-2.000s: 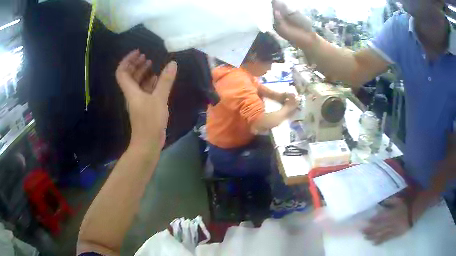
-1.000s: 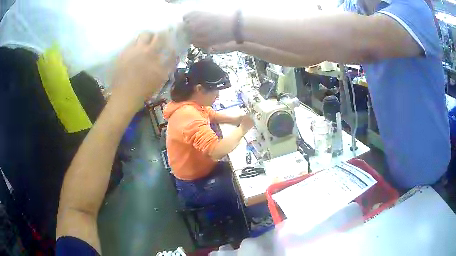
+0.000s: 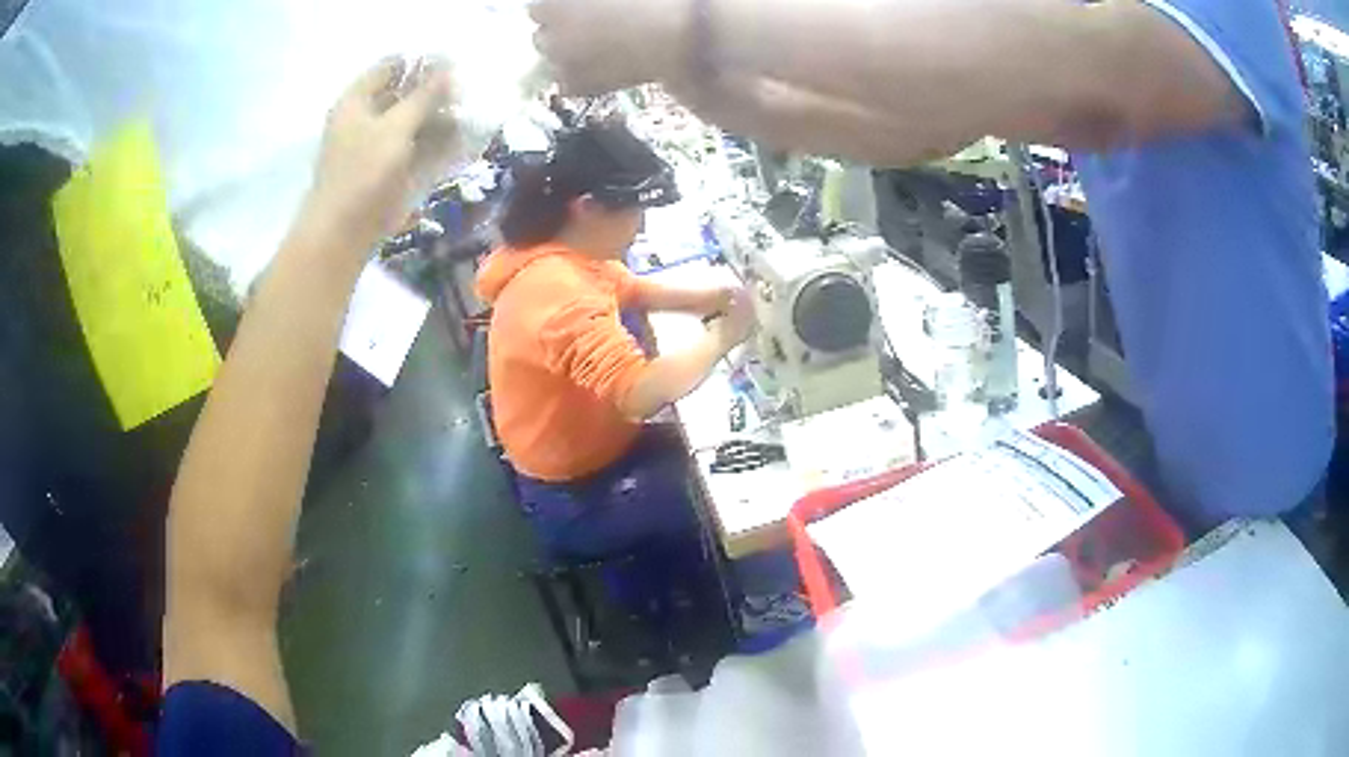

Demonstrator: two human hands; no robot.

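Sheer white cloth point(image 3: 266, 89) hangs across the top left, held up in front of me. My left hand point(image 3: 380, 145) is raised into it from the lower left, fingers curled on the cloth; the fingertips are blurred. A yellow paper label point(image 3: 136, 289) with faint handwriting hangs at the cloth's left part. A small white paper point(image 3: 385, 324) shows just right of my forearm. Another person's hand point(image 3: 607, 42) is at the cloth's right part. My right hand is not in view.
A person in a blue shirt point(image 3: 1206, 296) stands at the right, arms across the top. A person in orange point(image 3: 555, 362) sits at a cream sewing machine point(image 3: 811, 318). A red basket point(image 3: 1151, 510) holds printed sheets. White cloth strips point(image 3: 511, 728) lie at the bottom.
My left hand has gone from open and empty to the cloth, then slightly left. The other person's hands have moved left to the cloth. The yellow label has come nearer, and the white paper has appeared.
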